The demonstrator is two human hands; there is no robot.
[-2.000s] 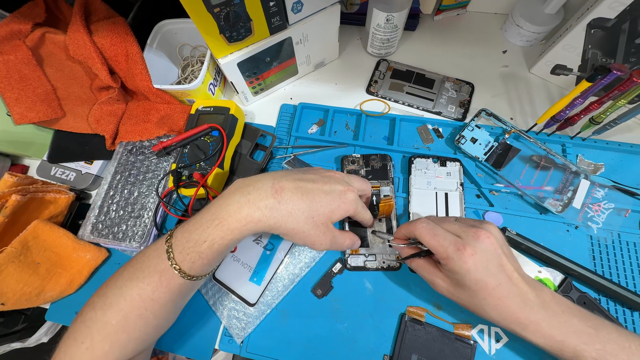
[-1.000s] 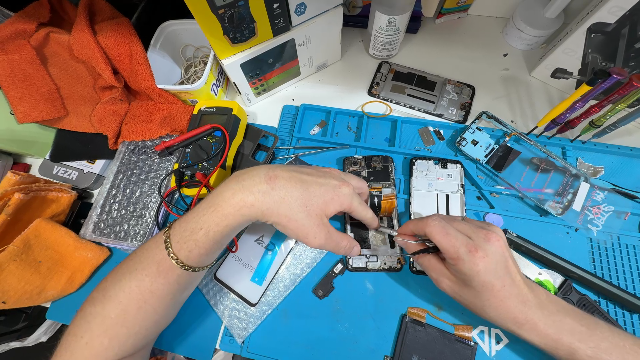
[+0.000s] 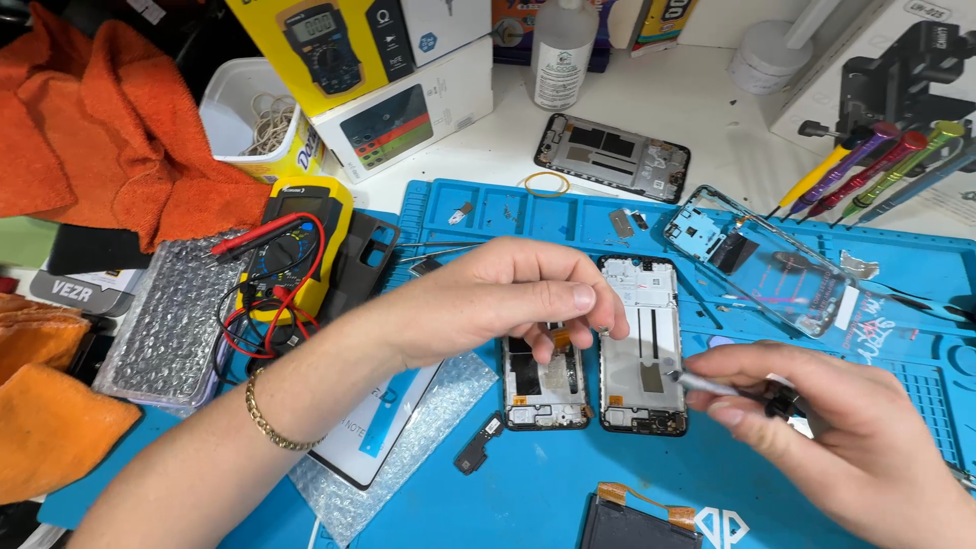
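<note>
Two opened phone frames lie side by side on a blue silicone repair mat (image 3: 534, 488). My left hand (image 3: 526, 297) is raised over the upper part of the left phone frame (image 3: 545, 389), fingers curled, with a tiny part seemingly between fingertips; the fingers hide much of that frame. My right hand (image 3: 816, 419) holds a slim metal tool (image 3: 709, 383), probably tweezers, its tip over the right edge of the right phone frame (image 3: 629, 358). A small black speaker module (image 3: 479, 444) lies below the left frame. A black phone battery (image 3: 633, 526) with orange tape is at the bottom edge.
A yellow multimeter (image 3: 293, 244) with red and black leads lies left, beside a bubble-wrapped item (image 3: 171, 328). Several screwdrivers (image 3: 862, 175) stand at the right. A clear-bagged phone frame (image 3: 762, 267) and another frame (image 3: 614, 156) lie behind. An alcohol bottle (image 3: 563, 61) stands at the back.
Both hands have drawn away from the left phone frame. The left hand has lifted to the right, and the right hand with its tool has moved right, uncovering more of the right frame.
</note>
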